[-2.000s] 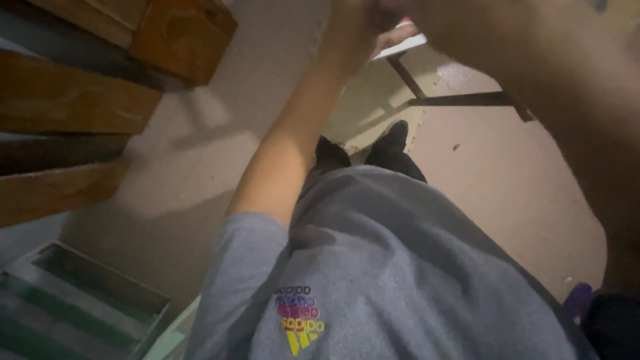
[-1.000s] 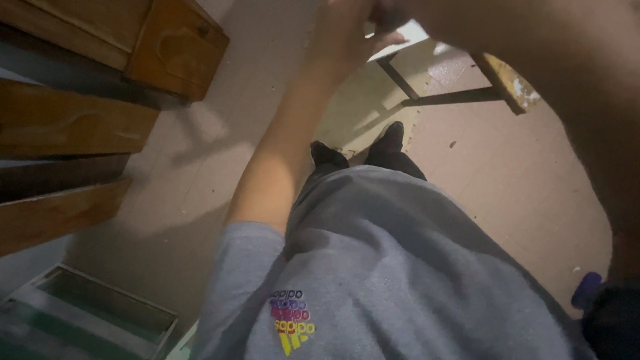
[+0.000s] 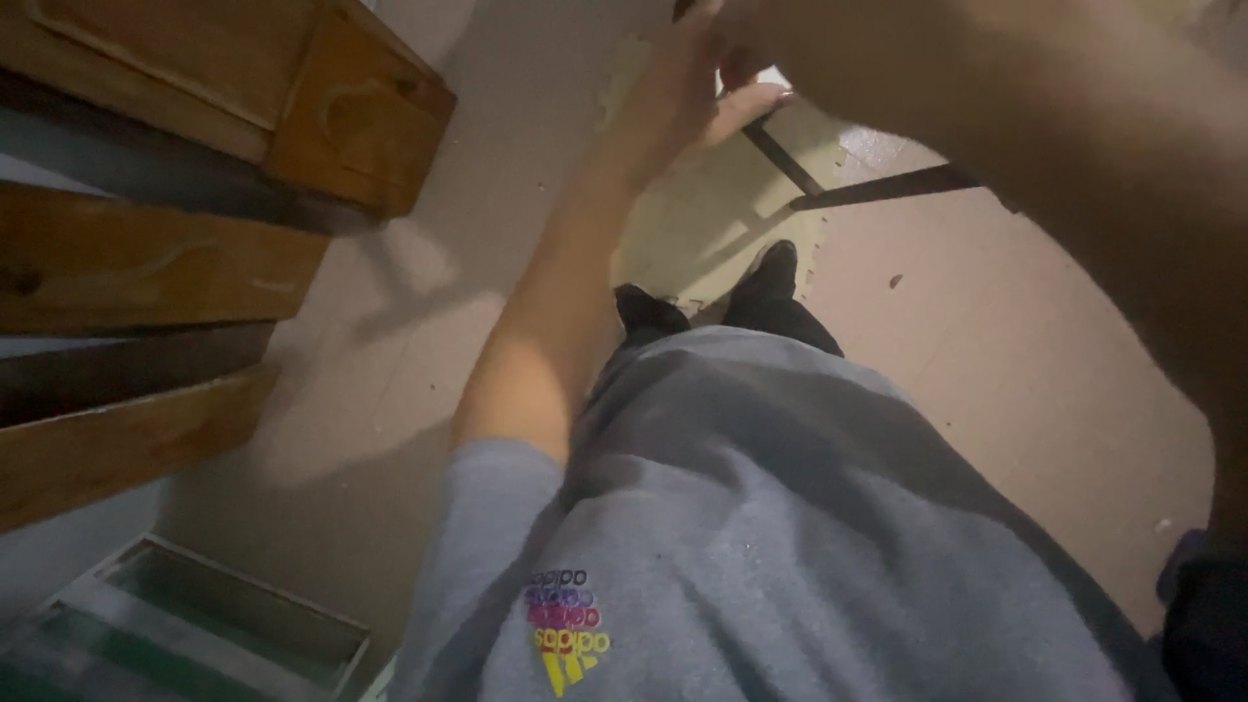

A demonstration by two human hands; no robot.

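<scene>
At the top of the head view, my left hand (image 3: 707,93) is cut off partly by the frame edge, its thumb pointing right. My right hand (image 3: 765,39) is beside it, blurred and mostly hidden behind my own forearm. Between the two, small red and white patches (image 3: 723,80) show; what they belong to cannot be told. Whether either hand grips something is hidden. Below the hands are my grey Adidas shirt (image 3: 760,507) and my feet in dark shoes (image 3: 775,268).
Brown wooden furniture (image 3: 366,117) with several boards stands at the left. A green and white framed piece (image 3: 234,604) lies lower left. Dark metal legs (image 3: 877,187) stand near a pale foam floor mat (image 3: 682,229). A dark purple item (image 3: 1175,565) is at the lower right.
The white surface beside my hands and the worn edge of the dark-legged piece, seen a second ago, are now largely covered by my hands and right arm.
</scene>
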